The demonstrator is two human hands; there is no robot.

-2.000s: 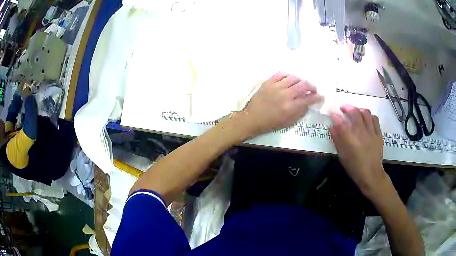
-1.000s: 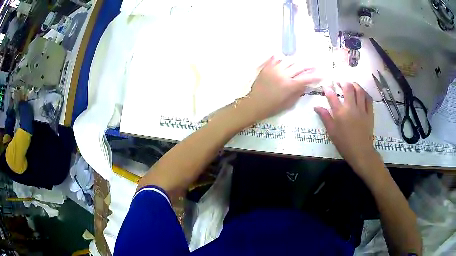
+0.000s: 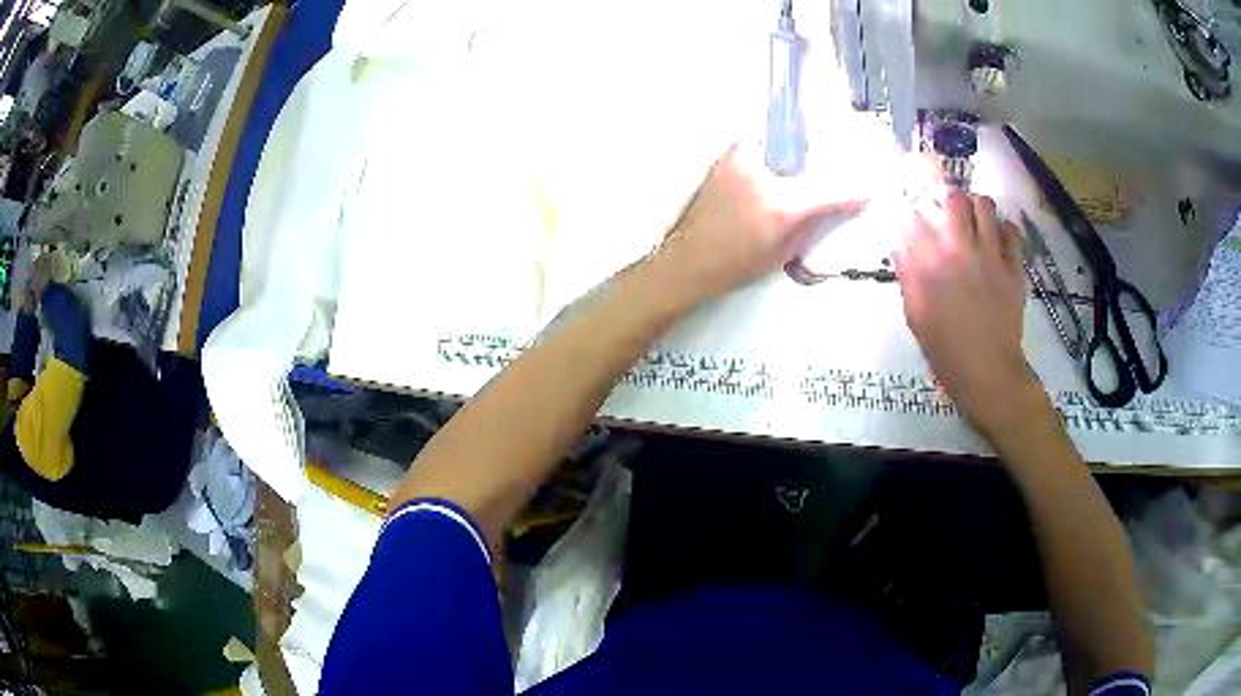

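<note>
A large white garment (image 3: 449, 204), strongly overexposed, covers the left of the table and reaches the sewing machine. My left hand (image 3: 742, 224) lies on it left of the needle area, thumb stretched toward the needle. My right hand (image 3: 960, 279) is just below the presser foot and needle (image 3: 949, 143), fingers bent down. Glare hides the fingertips, so whether either hand pinches cloth cannot be told. The curved dark-edged opening of the bed slide (image 3: 844, 273) shows between my hands.
Tailor's shears (image 3: 1100, 265) and silver thread snips (image 3: 1055, 292) lie right of my right hand. A machine lamp (image 3: 784, 102) hangs left of the needle. A printed ruler (image 3: 708, 373) runs along the front edge. Another person's yellow and blue sleeve (image 3: 55, 394) is at far left.
Both hands have moved up the table, away from the front edge toward the machine. The bed opening between them has come into view. The shears and snips stay in place on the bed.
</note>
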